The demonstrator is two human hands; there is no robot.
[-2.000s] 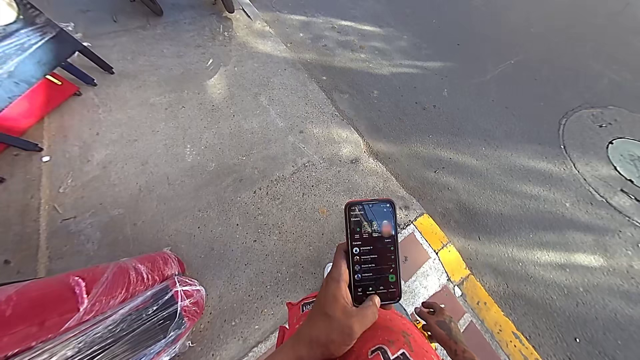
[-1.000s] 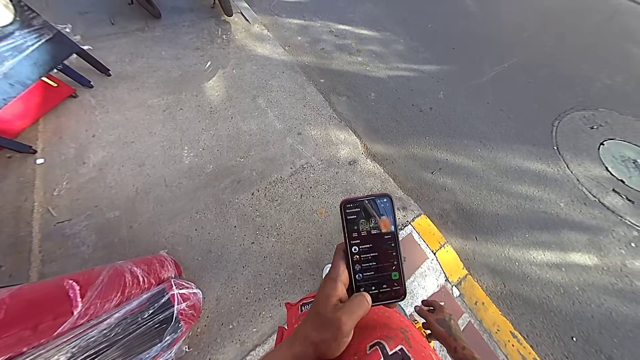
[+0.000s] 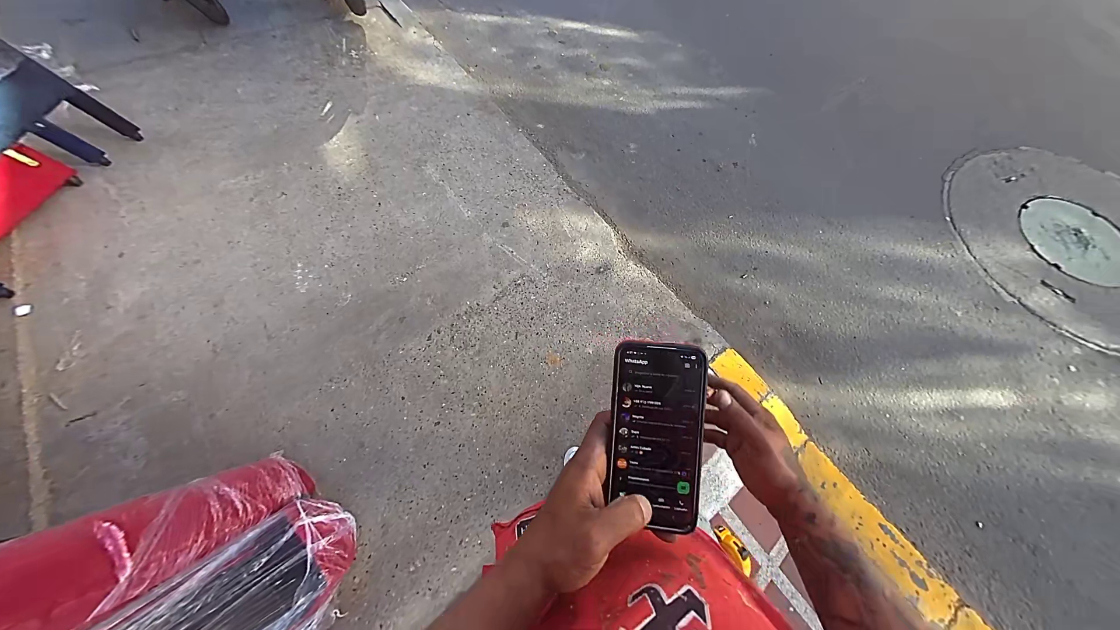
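Note:
A smartphone in a dark case with reddish edges stands upright in the lower middle of the head view, its lit screen showing a dark list with a green button. My left hand grips it from the left and below, the thumb over the bottom of the screen. At the phone's right edge is my right hand, fingers bent and partly hidden behind the phone; whether they touch it I cannot tell. Red cloth with a black emblem covers my body just below. A yellow object lies beside it, its kind unclear.
Plastic-wrapped red rolls lie at the lower left. Dark furniture legs and a red panel are at the upper left. A yellow-painted kerb borders the asphalt road, with a manhole cover at the right.
My right hand has risen from low beside the red cloth to the phone's right edge. The phone's screen now shows a different list. My left hand still holds the phone.

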